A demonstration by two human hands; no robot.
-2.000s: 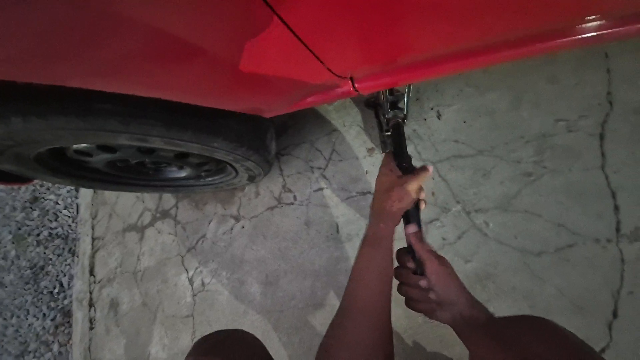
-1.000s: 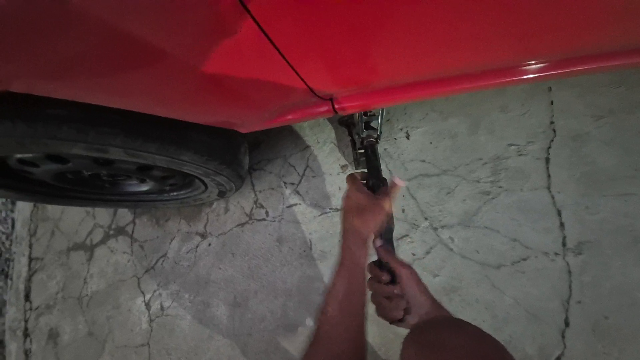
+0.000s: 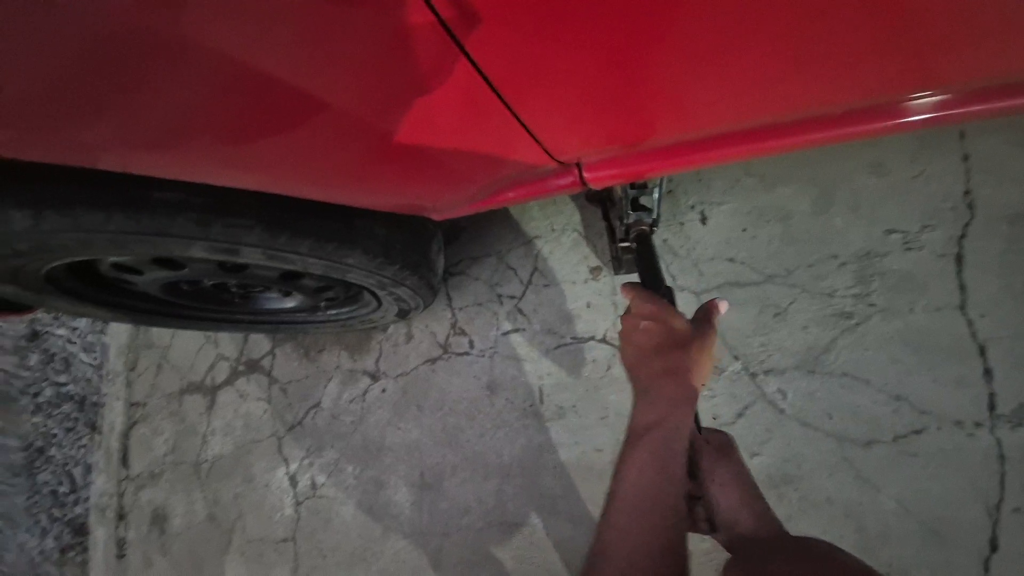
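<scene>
Partly under the sill of a red car [image 3: 720, 80] stands a metal floor jack [image 3: 628, 216]. Its black handle [image 3: 650, 260] slopes down toward me. My left hand [image 3: 666, 332] is around the handle a short way below the jack, thumb sticking out to the right. Lower down, my right hand [image 3: 716, 480] grips the handle's far end, partly hidden behind my left forearm. The jack's rear part lies out of sight beneath the car.
To the left is a black car wheel with its tire [image 3: 240, 272], close to the cracked concrete floor [image 3: 416, 448]. Grey gravel [image 3: 56, 448] borders the concrete at the far left. A long crack runs down the right side.
My right hand has moved lower relative to my left hand, and is now more hidden behind my left forearm. Both hands stay on the handle. The view has shifted somewhat.
</scene>
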